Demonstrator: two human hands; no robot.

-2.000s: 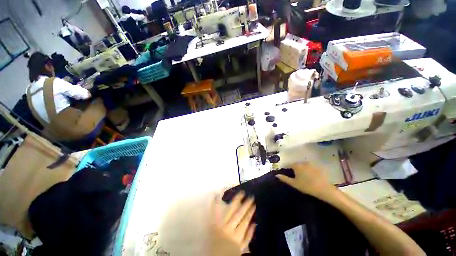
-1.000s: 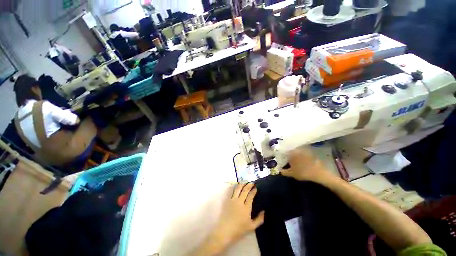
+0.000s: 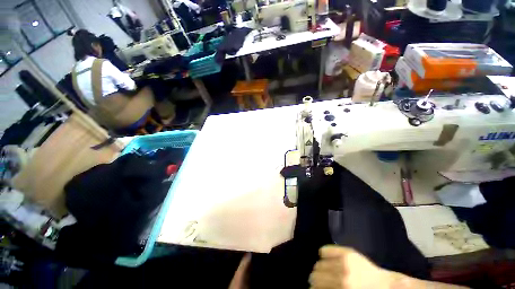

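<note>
A black cloth piece point(image 3: 367, 209) runs from under the needle area of the white JUKI sewing machine point(image 3: 395, 132) down over the table's front edge. The presser foot area point(image 3: 316, 163) stands over its far end. My right hand point(image 3: 347, 270) is at the bottom centre, fingers curled on the black cloth, gripping it. My left hand point(image 3: 240, 274) shows only as a thin strip at the bottom edge, beside the cloth; its fingers are hidden or cut off. A small grey patch point(image 3: 336, 219) shows on the cloth.
A turquoise basket point(image 3: 192, 138) with black cloth stands left of the pale table point(image 3: 237, 186). A pinkish-red tool point(image 3: 406, 186) and white paper point(image 3: 460, 195) lie under the arm. Boxes point(image 3: 446, 68) and a thread cone point(image 3: 371, 84) stand behind. A person point(image 3: 107, 84) sits at far left.
Both hands have moved from beside the needle down towards the bottom edge. The cloth now stretches from the foot towards me. The view has shifted, showing more on the left.
</note>
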